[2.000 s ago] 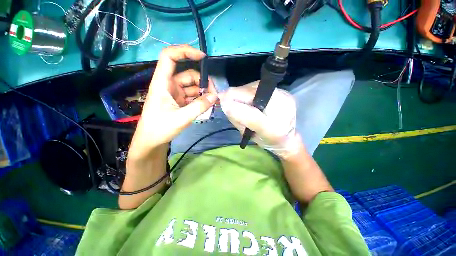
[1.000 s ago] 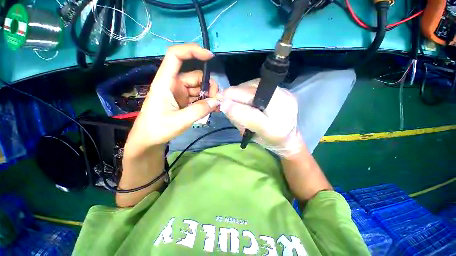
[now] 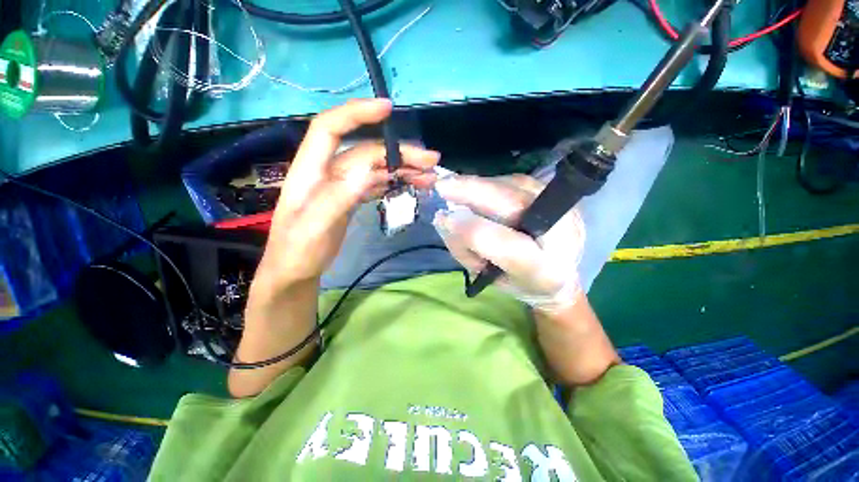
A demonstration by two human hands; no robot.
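Note:
My bare left hand (image 3: 325, 179) holds the end of a thick black cable (image 3: 373, 71) over my lap. A small white module (image 3: 399, 211) hangs at the cable end below my left fingers, with thin wires at its top. My right hand (image 3: 513, 235), in a clear plastic glove, holds the black handle of a soldering iron (image 3: 569, 194). The iron's metal barrel points up and to the right, away from the module. The right thumb and forefinger are apart near the module; whether they touch a wire is too small to tell.
On the blue-green bench are a solder spool (image 3: 71, 77), looped thin solder wire (image 3: 212, 56), red test leads (image 3: 753, 40) and an orange multimeter (image 3: 827, 38). Dark bins (image 3: 231, 174) stand under the bench at left. Blue crates (image 3: 744, 395) are at lower right. The iron's cord (image 3: 377, 268) crosses my lap.
My right thumb and forefinger have parted, and the hand has turned so the iron tilts further right. My left fingers have shifted, and the white module now shows more fully.

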